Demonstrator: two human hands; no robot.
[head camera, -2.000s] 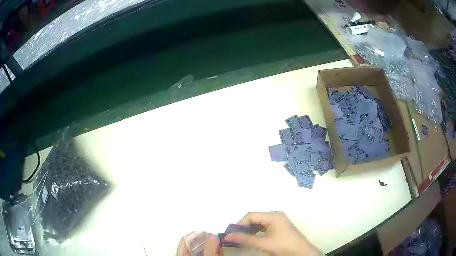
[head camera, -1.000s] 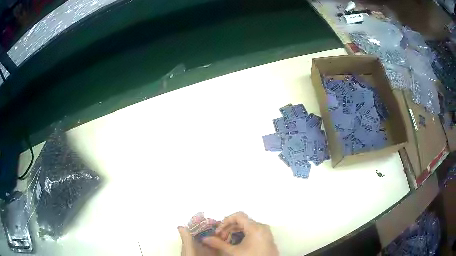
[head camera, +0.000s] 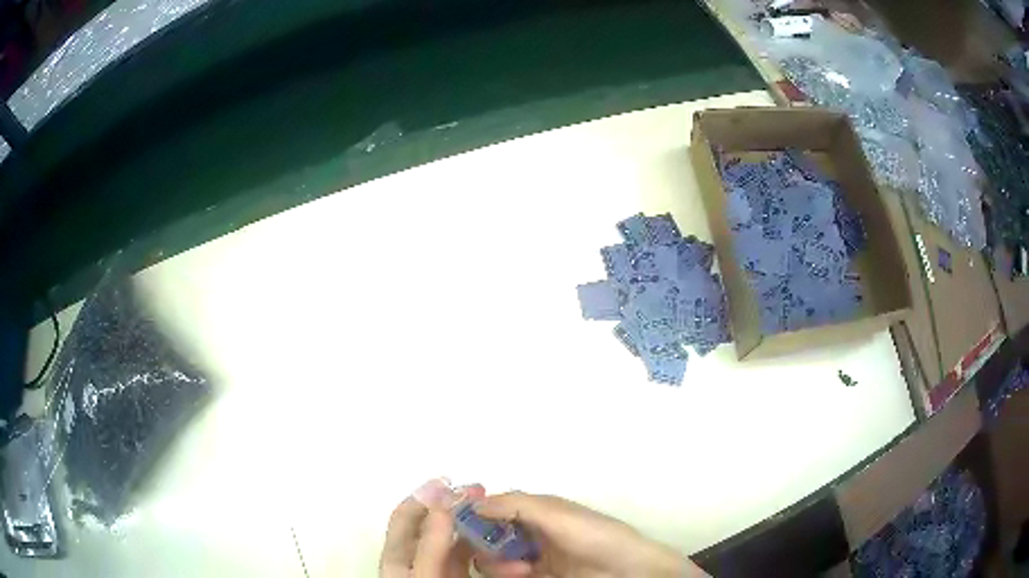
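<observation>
Both hands are at the bottom middle, cut off by the lower edge. My left hand (head camera: 420, 535) pinches a small clear case (head camera: 454, 495) at its fingertips. My right hand (head camera: 564, 535) holds several purple-grey insert cards (head camera: 492, 533), its fingers touching the case. The fingers partly hide the case and cards, so I cannot tell how far a card is inside. A loose pile of insert cards (head camera: 666, 296) lies on the cream benchtop (head camera: 372, 339), left of the cardboard card tray (head camera: 745, 344), which holds many more.
A clear bag with dark contents (head camera: 130, 395) lies at left, beside a silver-rimmed tray (head camera: 32, 540). The green conveyor (head camera: 395, 79) runs behind the bench. Crumpled clear polybags (head camera: 891, 124) are at upper right. A dark scrap (head camera: 847, 378) lies near the card tray. A carton of glossy items (head camera: 931, 536) is lower right.
The view has shifted, so bench items sit slightly higher and further left. Both hands stay together; the cards in my right hand now show more clearly against the case.
</observation>
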